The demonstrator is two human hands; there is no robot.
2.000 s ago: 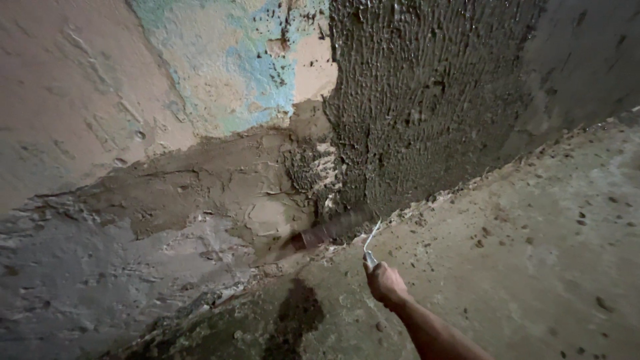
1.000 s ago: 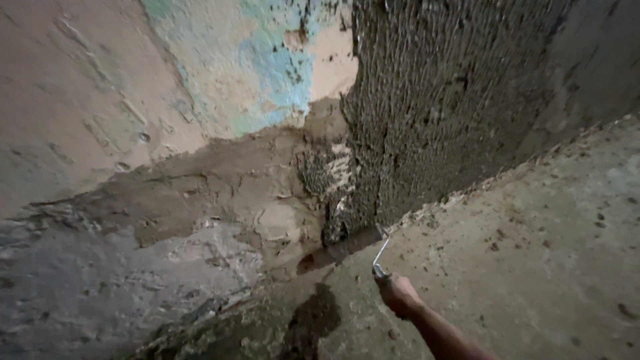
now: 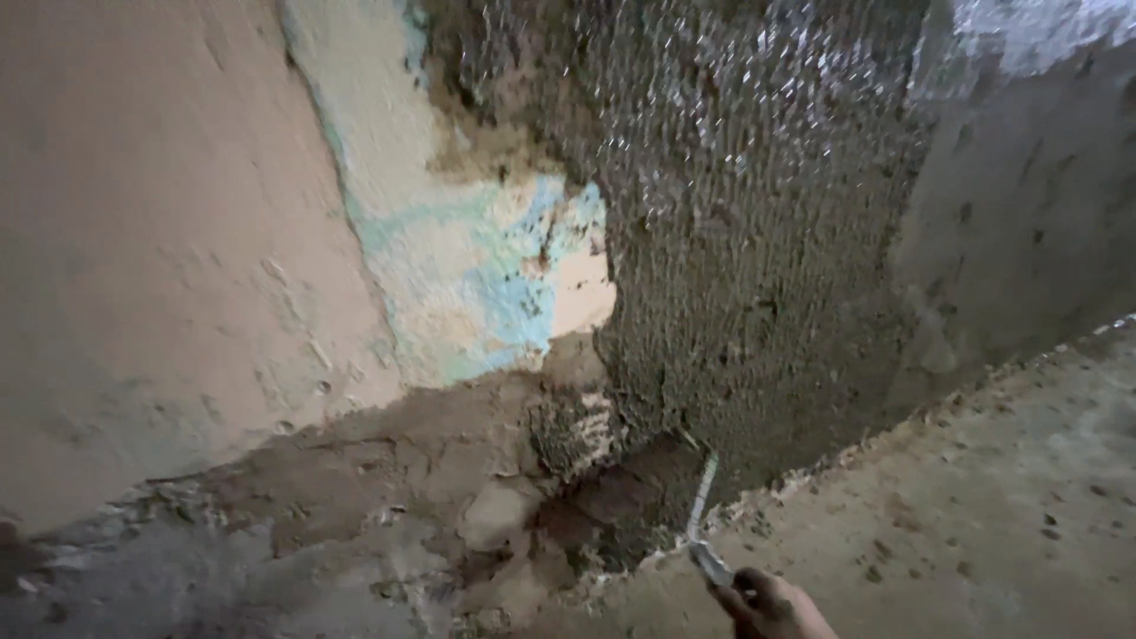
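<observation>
My right hand (image 3: 772, 603) enters from the bottom edge, closed around the handle of a paint roller (image 3: 710, 564) with a bent metal frame. The roller's dark sleeve (image 3: 621, 497) is blurred and lies against the base of the wall, at the lower edge of a band of wet, ridged grey mortar (image 3: 754, 266). Left of that band is a patch of old peeling paint (image 3: 497, 293) in blue, green and cream. My left hand is out of view.
The floor (image 3: 976, 497) runs along the wall's foot at the lower right, with dark crumbs of mortar on it. Rough, bare plaster (image 3: 382, 470) lies low on the left, below pinkish wall (image 3: 177, 222). A smoother grey area (image 3: 1021, 213) borders the mortar on the right.
The roller has moved up off the wall-floor joint onto the lower wall, my right hand going with it. The view has shifted to show more of the upper wall.
</observation>
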